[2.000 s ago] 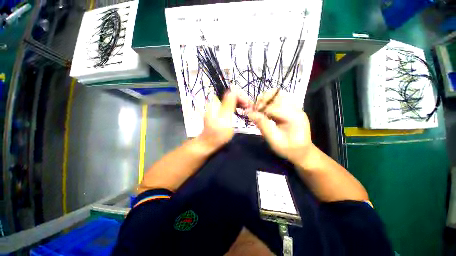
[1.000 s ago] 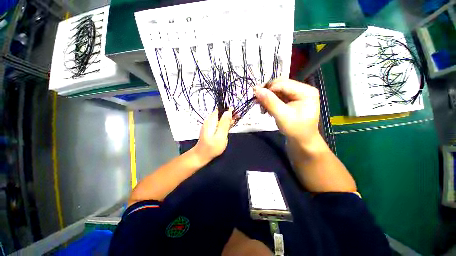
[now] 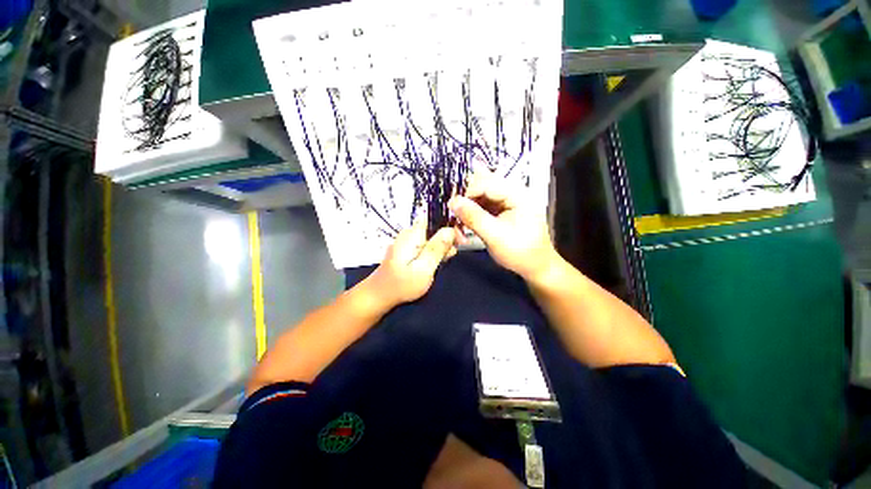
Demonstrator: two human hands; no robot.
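Observation:
A large white carrier sheet (image 3: pixel 329 224) lies over the bench edge in front of my lap. Black lead wires (image 3: pixel 308 124) hang from its row of marks in V-shaped pairs and tangle toward the middle. My left hand (image 3: pixel 417 260) is closed on the lower end of a dark bundle of leads (image 3: pixel 437 196) near the sheet's lower edge. My right hand (image 3: pixel 503 222) is just right of it, thumb and fingertips pinched at the bundle's side. The wire ends between the fingertips are too small and blurred to make out.
Stacked carrier sheets with black leads stand on the left (image 3: pixel 181 151) and on the right (image 3: pixel 680 177). The bench's metal edge (image 3: pixel 621 59) runs behind the sheet. A blue bin (image 3: pixel 181 465) is at the lower left. A badge (image 3: pixel 512 363) hangs on my chest.
My right hand has moved left and down from the sheet's right side to beside my left hand. My left hand still holds the bundle, which now stands more upright.

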